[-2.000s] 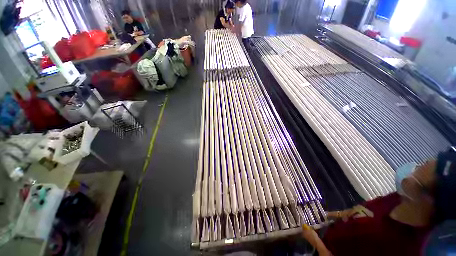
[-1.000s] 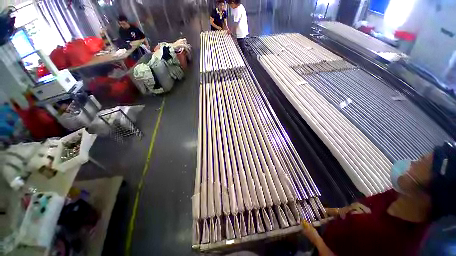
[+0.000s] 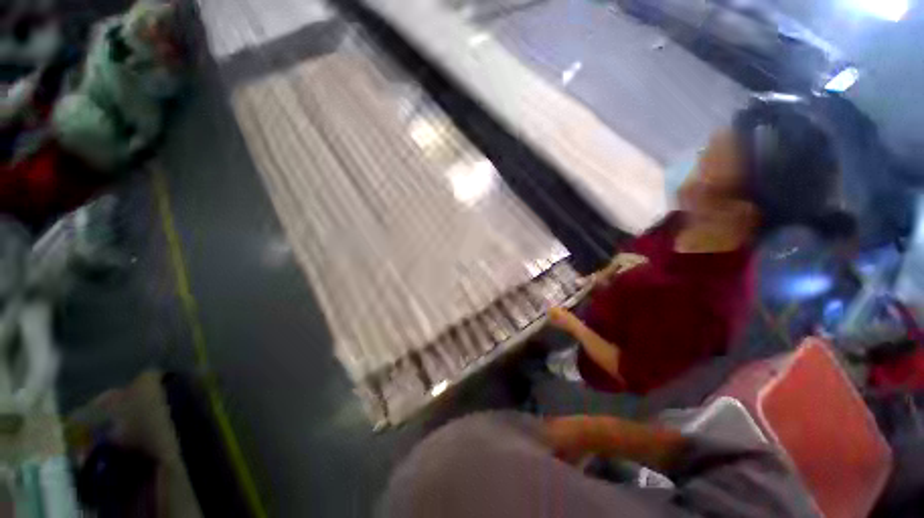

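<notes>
The view is blurred. A long pleating mould with beige ridges point(image 3: 375, 212) lies lengthwise in front of me, its zigzag open ends towards me. An end strip point(image 3: 476, 366) runs across the near ends. A bare forearm with a dark sleeve, apparently mine, reaches in from the lower right; my right hand point(image 3: 567, 437) is blurred beside a grey-brown clothed shape point(image 3: 476, 470), perhaps my leg. Its fingers cannot be made out, and it is apart from the mould. My left hand is not in view.
A person in a dark red top point(image 3: 674, 304) stands at the mould's right near corner, hands at its end. An orange-red bin point(image 3: 826, 430) is at lower right. Grey and cream ridged forms point(image 3: 608, 71) lie beyond. A yellow floor line point(image 3: 187, 293) runs at left.
My view has swung right and down, so the mould appears slanted and further up-left. The forearm, clothed shape and orange-red bin have come into view. The far people are out of view.
</notes>
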